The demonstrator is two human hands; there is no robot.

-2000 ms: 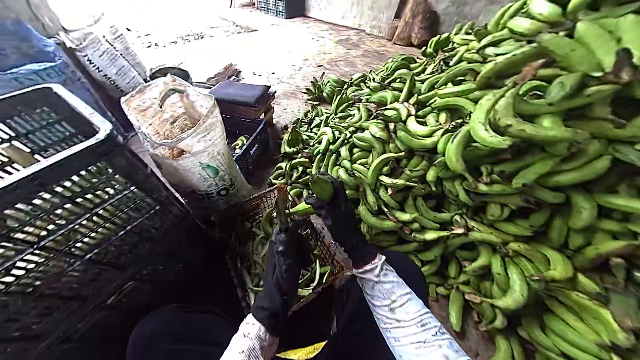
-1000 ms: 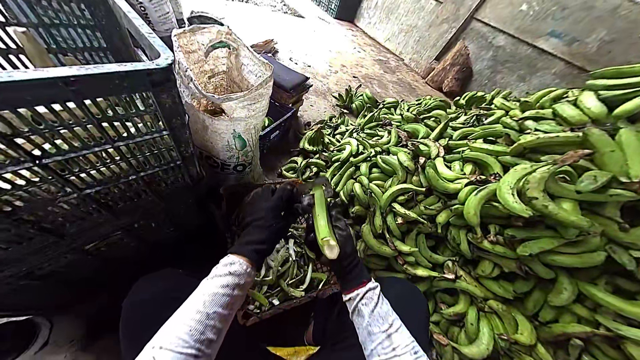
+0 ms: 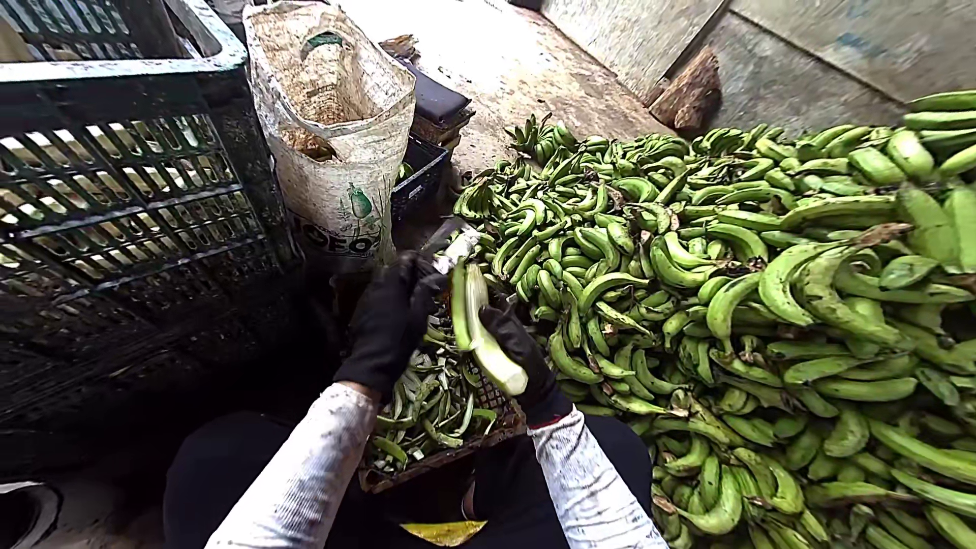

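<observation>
Between my gloved hands is a green plantain (image 3: pixel 492 347), partly peeled, its pale flesh showing and a strip of green peel standing off its left side. My right hand (image 3: pixel 522 354), in a black glove, grips the plantain from the right. My left hand (image 3: pixel 396 313), also in a black glove, is closed on a small tool with a whitish, smeared end (image 3: pixel 457 248) at the top of the fruit; its exact kind cannot be told. Under both hands a crate (image 3: pixel 442 456) holds green peel strips (image 3: pixel 419 404).
A large heap of green plantains (image 3: pixel 686 305) fills the right side. At left stand dark plastic crates (image 3: pixel 137 221) with pale pieces inside. A woven plastic sack (image 3: pixel 335 152) and a small dark crate (image 3: pixel 419 183) are beyond my hands. A wood block (image 3: pixel 690 91) leans by the wall.
A strip of peel has come away from the plantain, and more pale flesh shows than one second ago. My left hand has moved up beside the fruit's top. The view has shifted.
</observation>
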